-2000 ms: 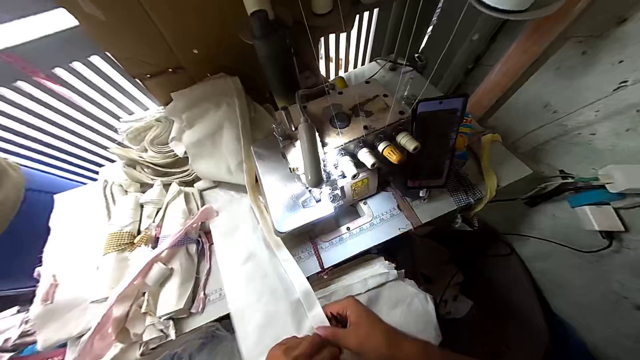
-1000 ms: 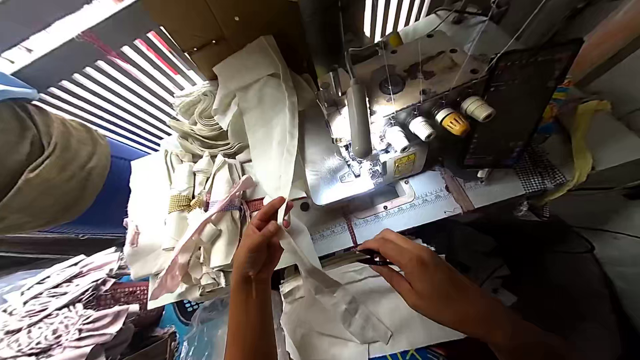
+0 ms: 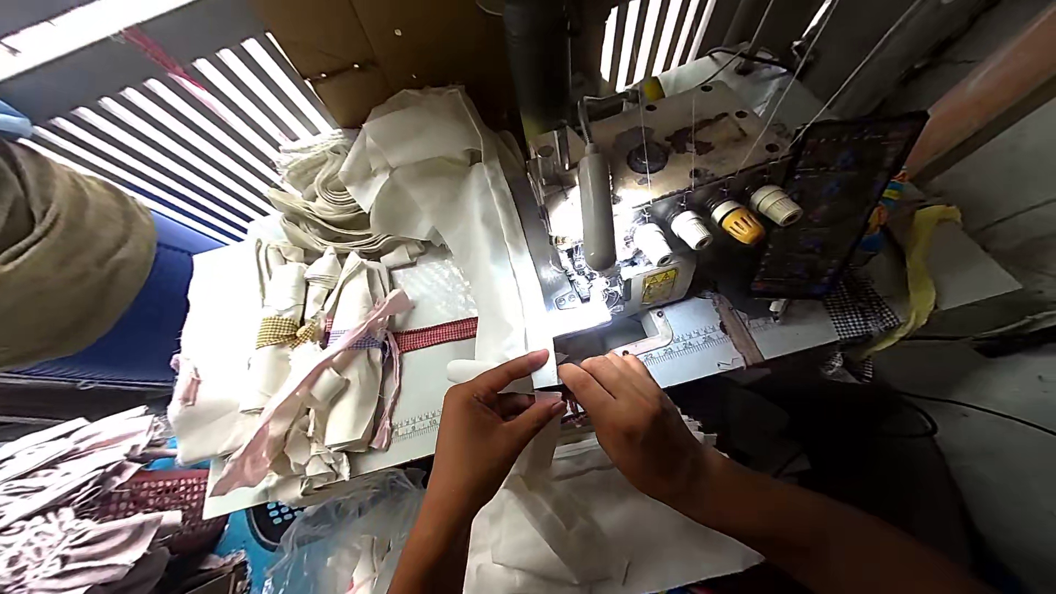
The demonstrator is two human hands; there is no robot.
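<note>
A long strip of cream fabric lies to the left of an overlock sewing machine and runs down to the table's front edge. My left hand pinches this strip between thumb and fingers. Close beside it, my right hand has its fingers curled at the strip's right edge; what lies inside them is mostly hidden. The lit needle area of the machine is just above both hands. More cream fabric hangs in a heap below them.
Tied bundles of cream cloth and a folded stack are on the table at left. A phone stands right of the machine's tension knobs. Cloth pieces fill a red basket at lower left. A measuring tape runs along the table edge.
My right hand has moved left to meet my left hand at the strip. Two seconds ago both hands were together at the bottom of the view; one second ago they were apart.
</note>
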